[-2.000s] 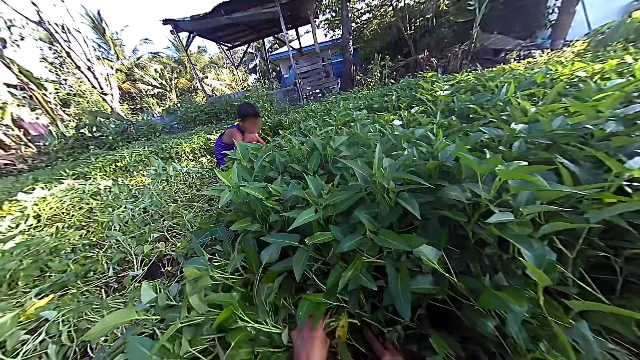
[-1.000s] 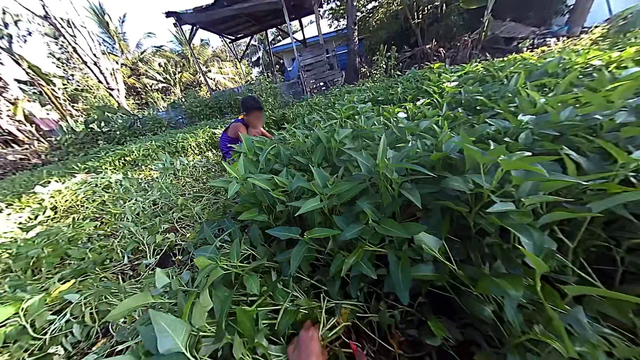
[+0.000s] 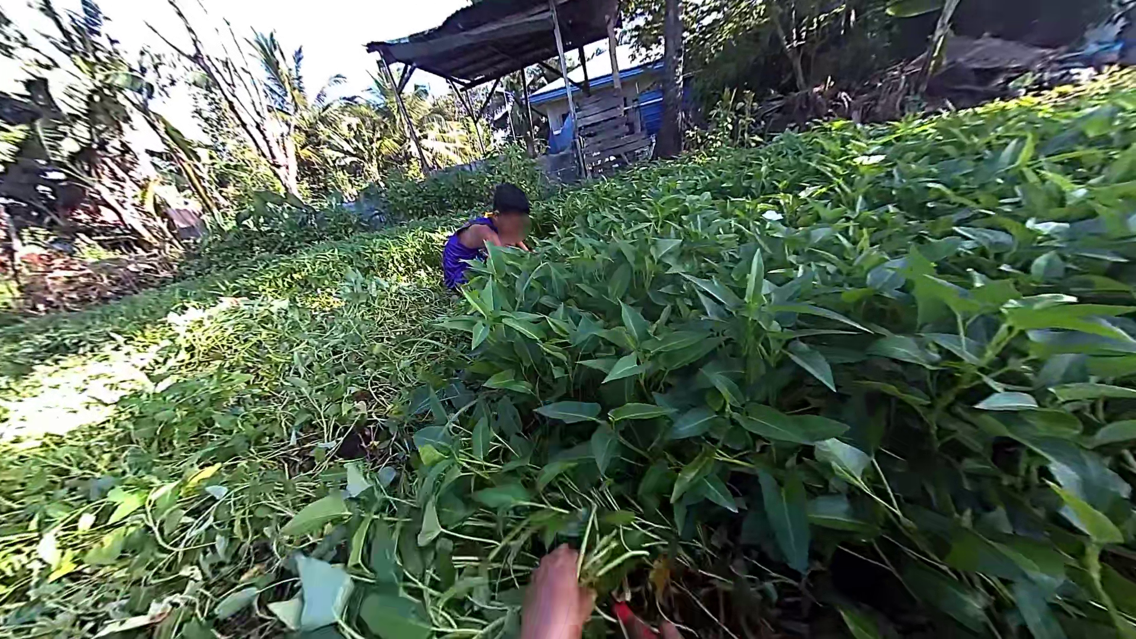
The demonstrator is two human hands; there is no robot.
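Observation:
At the bottom middle of the head view, my left hand (image 3: 557, 595) is closed around a bunch of pale green cut stems (image 3: 608, 555) of a leafy plant that looks like water spinach. Just right of it and lower, my right hand (image 3: 666, 631) shows only in part at the frame's edge, beside a small red object (image 3: 627, 614), perhaps a tool handle. Whether that hand grips it cannot be told. Tall arrow-shaped leaves (image 3: 781, 426) stand close above and to the right of both hands.
Low, trampled vines (image 3: 266, 417) spread over the ground on the left. A person in a purple sleeveless top (image 3: 463, 253) crouches at the edge of the taller plants. Behind stand a roofed open shed (image 3: 497, 44), a tree trunk (image 3: 672, 80) and palms.
My left hand now shows pale stems in its grasp, which were not clear two seconds ago. The red object near my right hand was not visible in the oldest frame.

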